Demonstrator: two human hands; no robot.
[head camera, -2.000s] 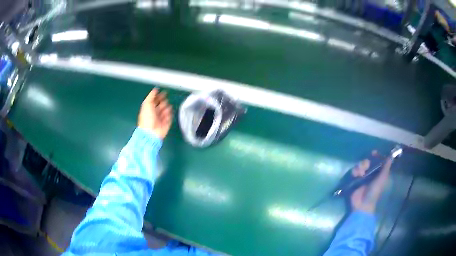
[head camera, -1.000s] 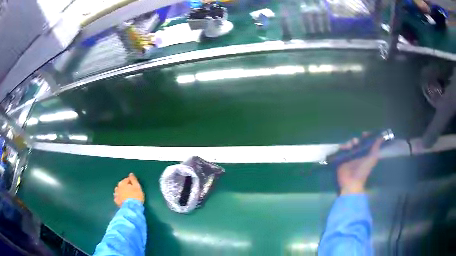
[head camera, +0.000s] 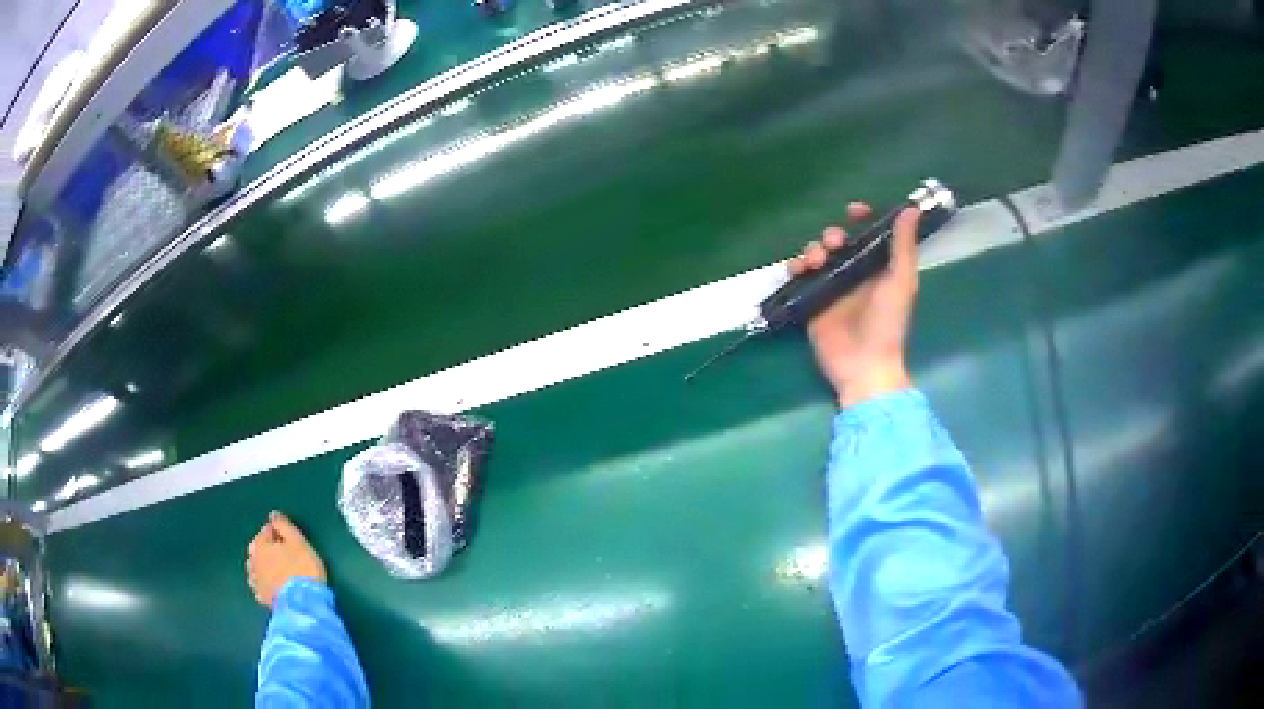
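Observation:
My right hand (head camera: 862, 312) is closed around a black electric screwdriver (head camera: 848, 270), silver end up to the right and thin bit pointing down-left above the green surface. My left hand (head camera: 283, 560) is at the lower left with its fingers curled; whether it holds anything small cannot be told. The screw bag (head camera: 464, 464), crinkled clear plastic with a rolled-open round mouth and dark contents, lies on the green surface just right of my left hand, not touched by it.
A pale strip (head camera: 555, 357) divides the near green surface from the far green belt (head camera: 555, 208). A grey post (head camera: 1105, 104) stands at the upper right, with a dark cord (head camera: 1048, 374) near it. A white object (head camera: 381, 50) is at the top left beyond the belt.
The camera view has turned, so the strip now slants. My right hand still holds the screwdriver and shows higher in view. My left hand stays left of the bag, fingers curled.

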